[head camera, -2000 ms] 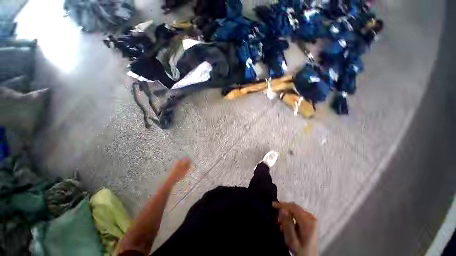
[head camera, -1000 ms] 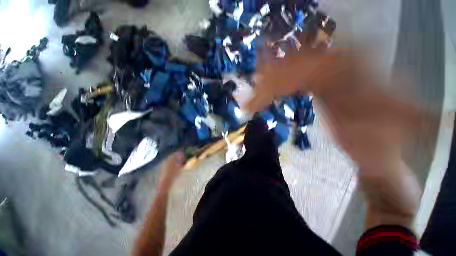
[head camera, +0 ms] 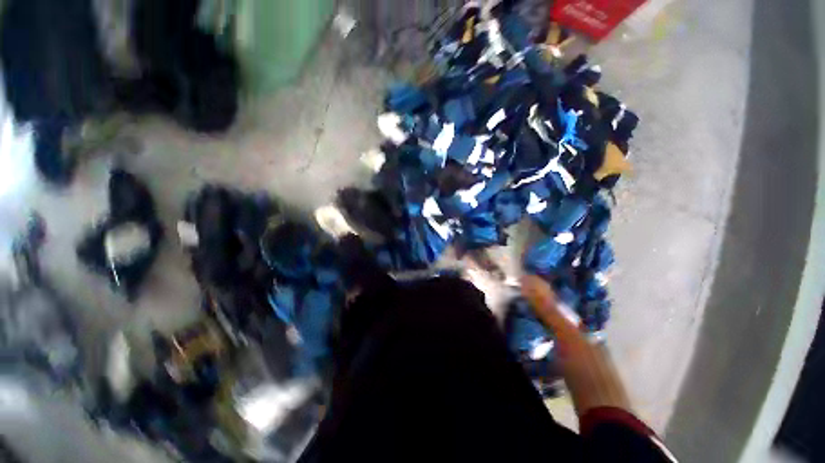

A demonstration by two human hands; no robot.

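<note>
A large heap of blue and dark denim cut-piece bundles, with white ties and slips among them, lies on the floor in front of me. My right hand is bare, blurred and low over the heap's near right side. Its fingers point up and left; I cannot tell whether it holds anything. My left hand is not in view. A second heap of dark and blue bundles lies to the left. Dark clothing on my body hides the near middle of the heaps.
A red box with white characters stands at the heap's far right edge. A green sack and dark cloth piles lie at the top left. A dark bundle is at the left. A grey band curves down the right.
The view has moved forward over the denim heap; the red box and green sack now show. My left hand has left the picture. My right hand is lower and appears smaller.
</note>
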